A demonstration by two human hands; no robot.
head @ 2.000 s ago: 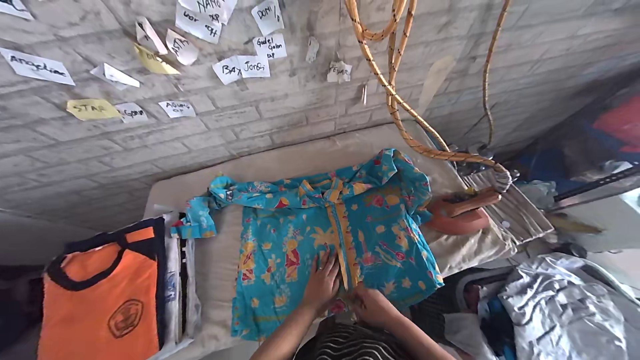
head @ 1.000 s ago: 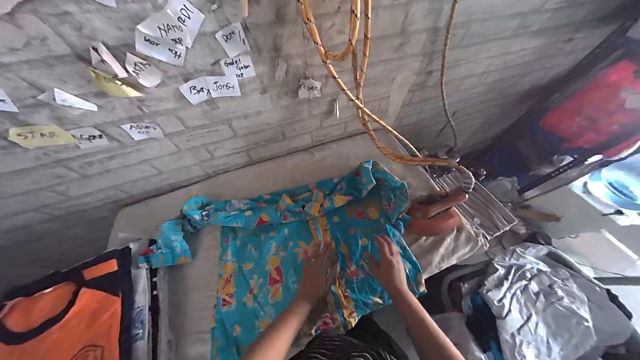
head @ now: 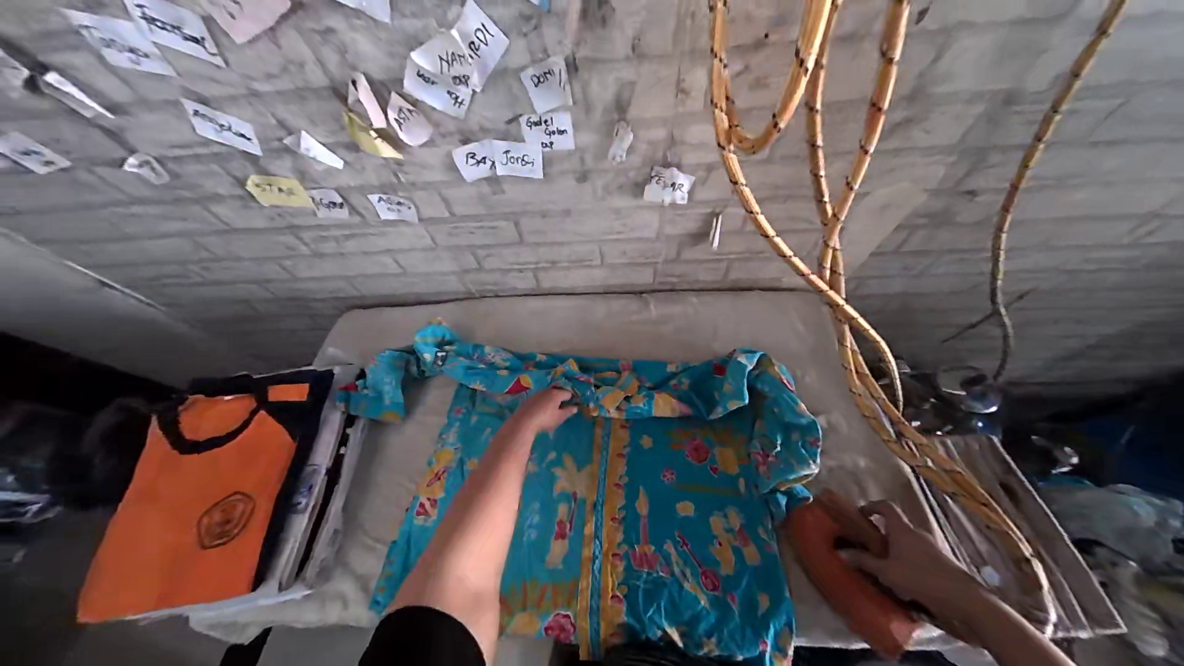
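Observation:
A turquoise patterned shirt (head: 684, 518) lies spread on the padded ironing surface (head: 592, 319), its collar and sleeves bunched along the far side. My left hand (head: 552, 408) touches the cloth near the collar, just left of the yellow-edged front strip; its fingertips are partly hidden, so I cannot tell if they pinch the fabric. My right hand (head: 893, 546) is closed around the handle of an orange-red clothes iron (head: 846, 573), which rests at the right of the shirt, close to its side edge.
On the left lies a stack of folded clothes with an orange shirt (head: 203, 499) on top. A wrapped yellow-and-black cord (head: 837, 305) hangs down to the right side, over a slatted rack (head: 1017, 527). Paper notes bearing writing are stuck on the grey brick-patterned wall (head: 573, 240).
My right hand has moved from the shirt to the iron on the right and taken its handle. My left hand has moved up the shirt to near the collar. The view has shifted.

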